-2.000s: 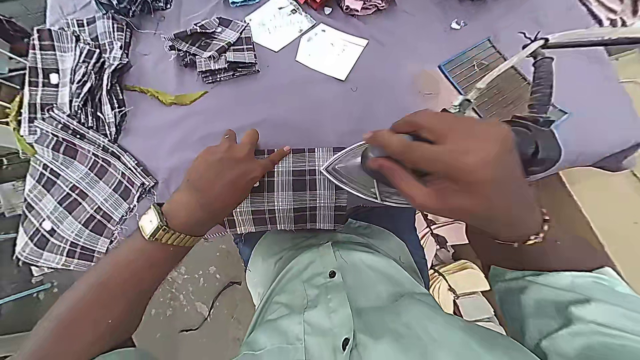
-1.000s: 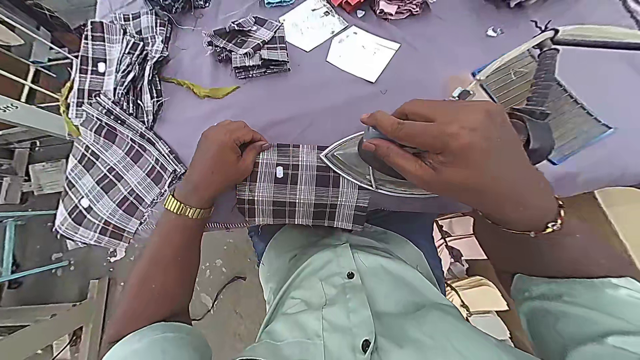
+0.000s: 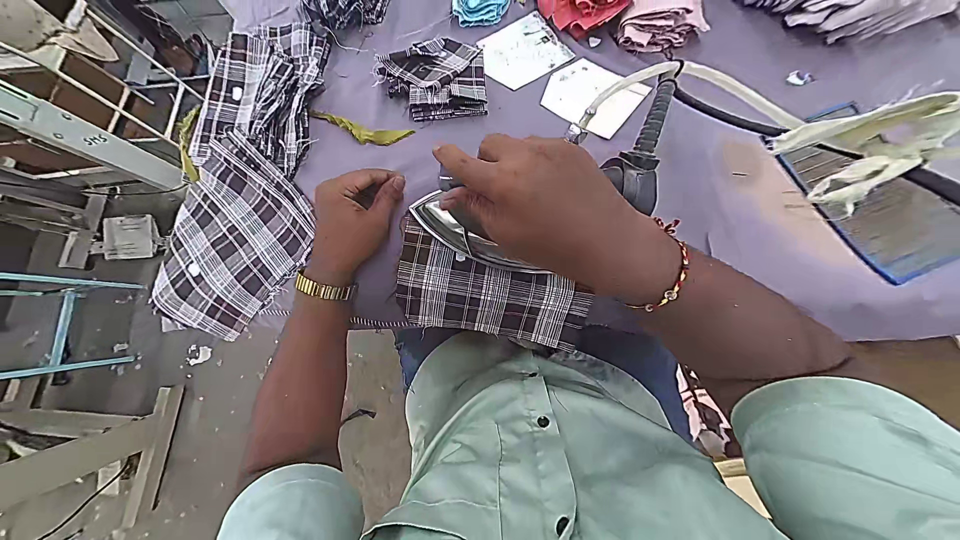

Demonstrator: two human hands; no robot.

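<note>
My right hand (image 3: 540, 202) grips an electric iron (image 3: 480, 244), whose metal soleplate lies over the far part of a plaid fabric piece (image 3: 487, 296) at the table's near edge. A small white mark shows on this fabric beside the iron. My left hand (image 3: 356, 217) is just left of the iron's tip and the fabric, thumb and forefinger close together; whether anything thin is between them I cannot tell. The iron's handle is mostly hidden under my right hand. To the left, more plaid pieces (image 3: 232, 232) hang over the table edge.
A folded plaid bundle (image 3: 450, 82), white card templates (image 3: 525, 51) and a yellow-green cloth strip (image 3: 364, 131) lie on the purple-covered table (image 3: 352, 82). Red cloth (image 3: 581, 15) and pink cloth (image 3: 664, 22) are at the far edge. The iron's cable (image 3: 727, 112) runs right, above a blue-edged panel (image 3: 892, 202).
The iron has moved onto the fabric's far left part, its tip now near the corner. My left hand has come off the fabric it touched earlier. The view has shifted.
</note>
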